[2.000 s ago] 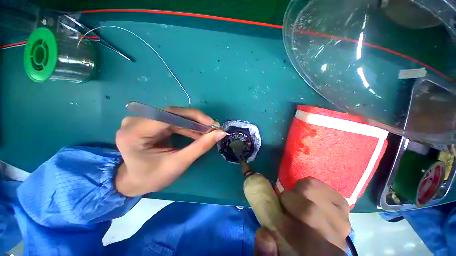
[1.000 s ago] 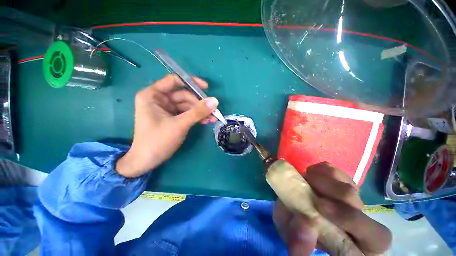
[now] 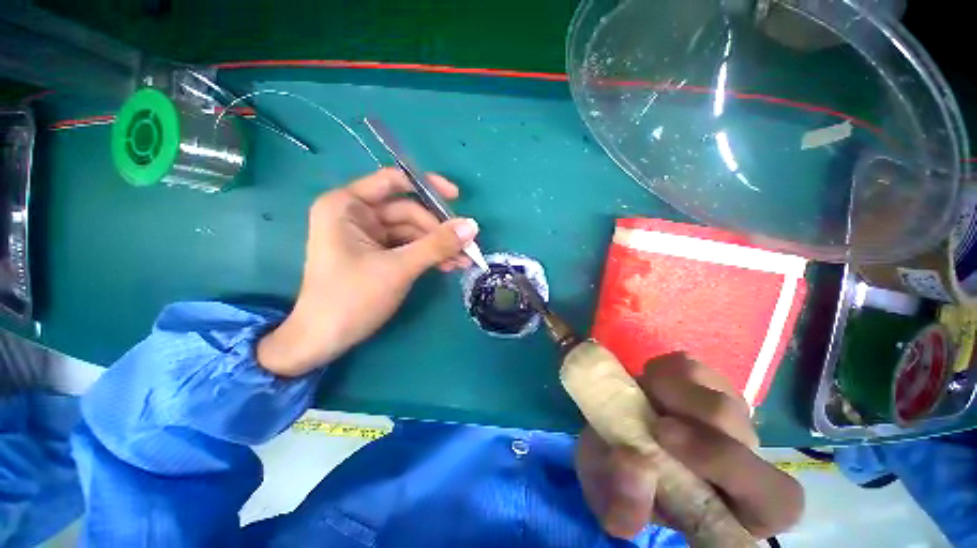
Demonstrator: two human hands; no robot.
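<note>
A round black housing (image 3: 504,303) with a ragged whitish rim sits on the green mat in front of me. My left hand (image 3: 375,252) holds the slim metal tweezers (image 3: 412,177), their tip at the upper left of the housing. My right hand (image 3: 686,450) holds the soldering iron (image 3: 605,387) by its cream, wrapped handle. The iron's dark tip reaches the upper right of the housing. Whether either tip touches a part inside is too small to tell.
A red pad with white stripe (image 3: 686,310) lies right of the housing. A solder spool (image 3: 177,139) with a dark pointed tool (image 3: 281,131) is upper left. A clear fume hood (image 3: 750,128) is upper right. A metal tray (image 3: 827,401) holds a green round container (image 3: 884,348); another tray (image 3: 15,214) is far left.
Since the first frame, my left hand has turned the tweezers steeper and moved up. The iron's tip has shifted from the housing's lower edge to its upper right. The last second shows little change.
</note>
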